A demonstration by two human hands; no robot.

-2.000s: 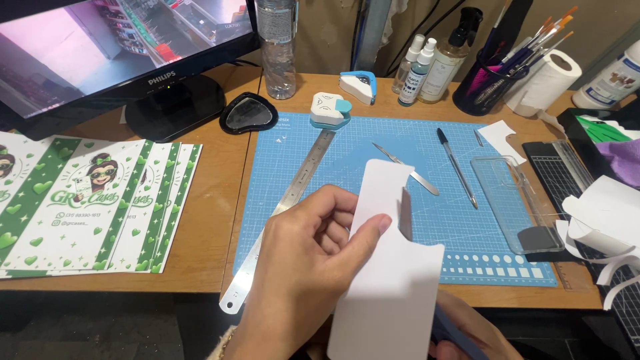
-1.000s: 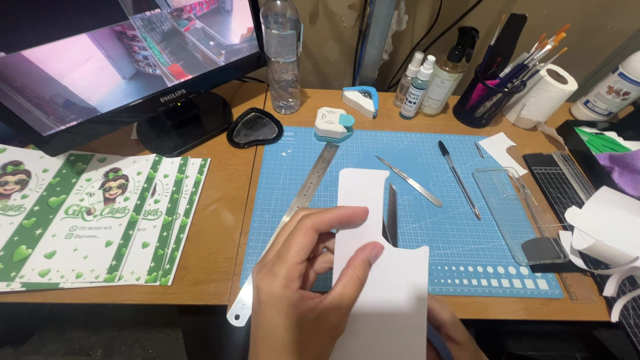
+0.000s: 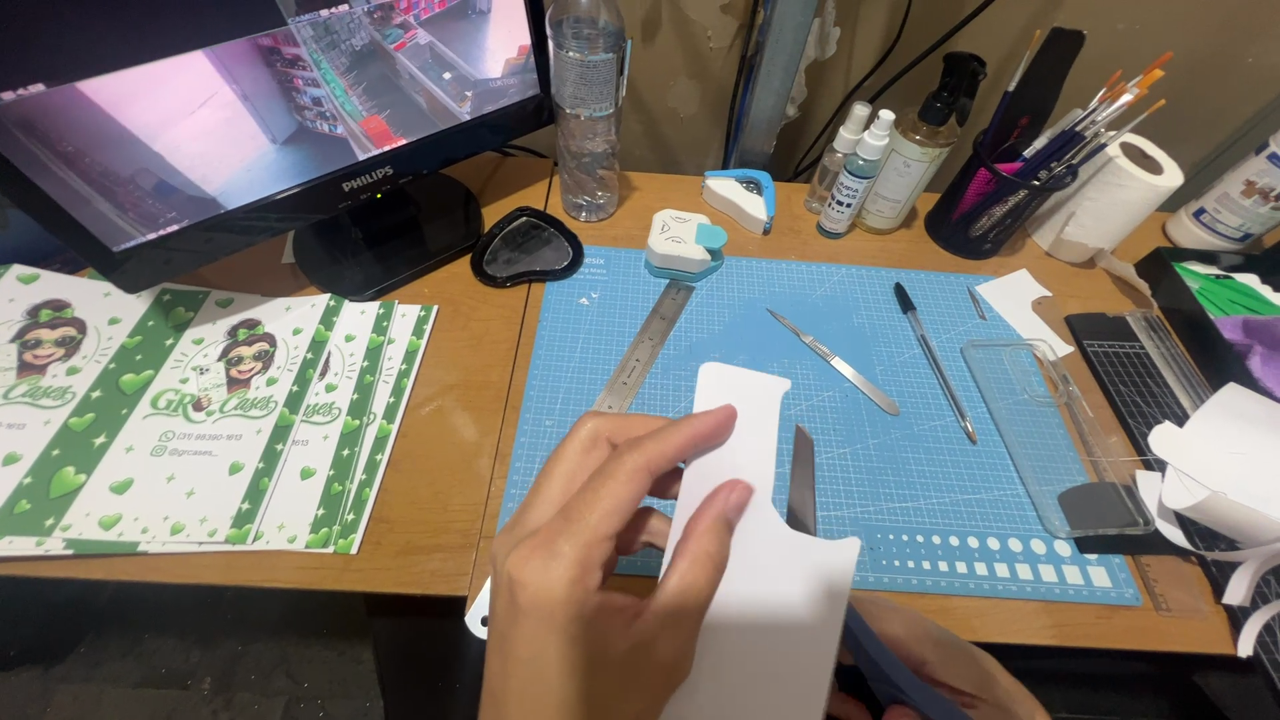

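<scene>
My left hand pinches a white paper cutout between thumb and fingers; the piece has a curved notch on its upper right side. Low at the right, my right hand holds scissors by their dark blue handles, partly hidden behind the paper. One scissor blade shows beside the notch. Beyond the hands, on a blue cutting mat, lie a metal scalpel, a black-capped pen and a steel ruler. A clear phone case rests at the mat's right edge.
Printed green and white sheets lie at the left below a monitor. Behind the mat stand a plastic bottle, corner punches, spray bottles and a brush holder. Paper scraps and a paper trimmer are at the right.
The paper has turned more upright in my left hand, and a scissor blade now shows beside its notch.
</scene>
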